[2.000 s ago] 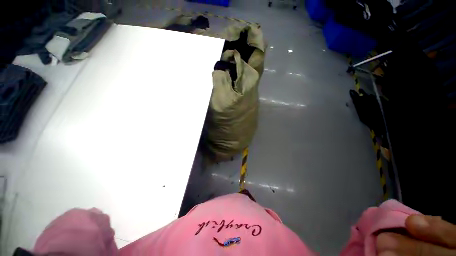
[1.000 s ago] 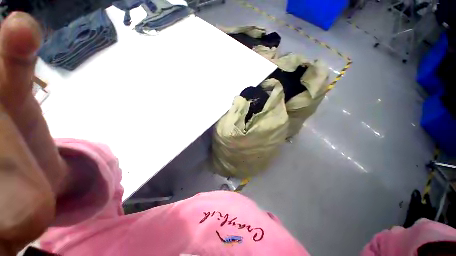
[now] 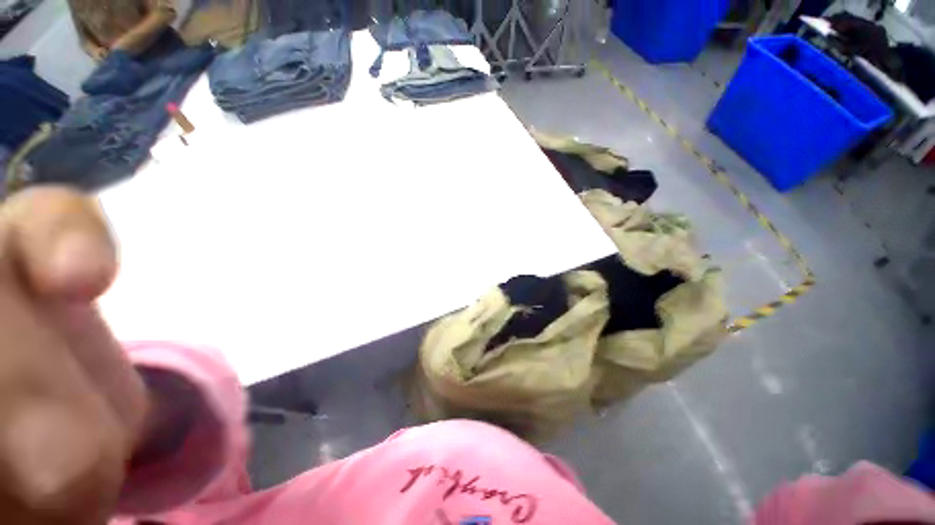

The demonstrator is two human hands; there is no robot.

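My left hand is large and blurred at the left edge, raised close to the camera in front of the table's near left part. Its fingers look bent, and whether it holds anything cannot be told. My right hand is out of the picture; only the pink right sleeve shows at the bottom right. Woven sacks with open, frayed rims stand against the white table's right edge. Black garments show in their mouths.
Folded jeans lie stacked at the table's far side, with more denim beside them. A person's arm is at the far left. A blue bin stands on the floor at the upper right, near yellow-black tape.
The view has turned to the right, then tilted up, showing more jeans, a person and blue bins. My left hand has risen into view at the left; my right hand has left the picture.
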